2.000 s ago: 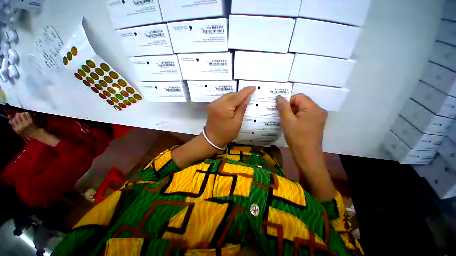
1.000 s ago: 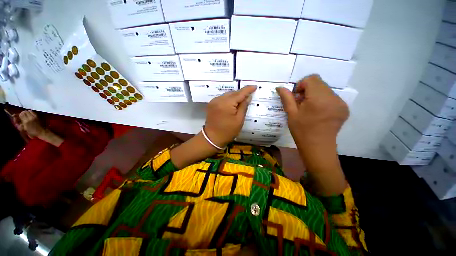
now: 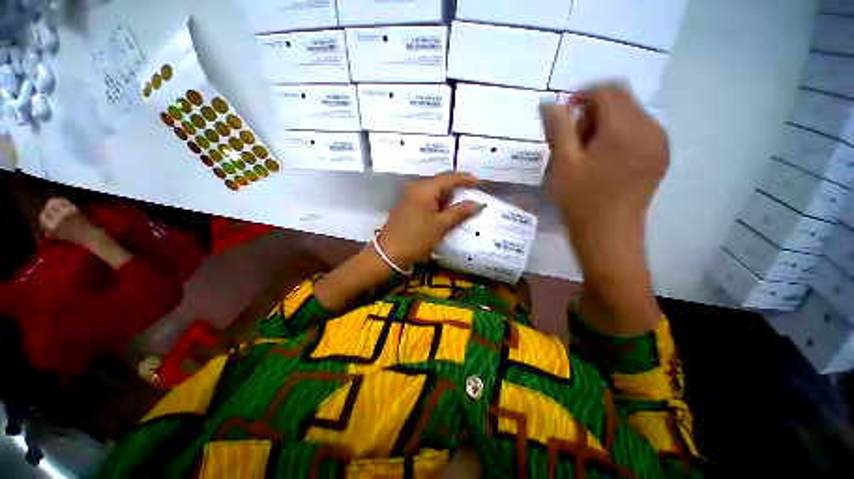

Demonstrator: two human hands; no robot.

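Note:
My left hand holds a white printed label strip by its upper left edge, with the thumb on top. The strip curls towards me over the table's front edge. My right hand is raised over the right side of the carton rows, blurred, fingers bent; whether it holds anything cannot be told. Just beyond the strip, a carton in the front row bears a label with a dark dot. The cartons left of it are labelled too. A carton behind it has a blank face.
Round gold-brown seals lie on white backing at the left, beside a handwritten note. Small white parts are heaped at far left. Stacked cartons stand at right. A person in red is at the left.
The label strip and my left hand have come back from the front row, whose third carton now shows a label. My right hand has moved up and away. The view has shifted slightly.

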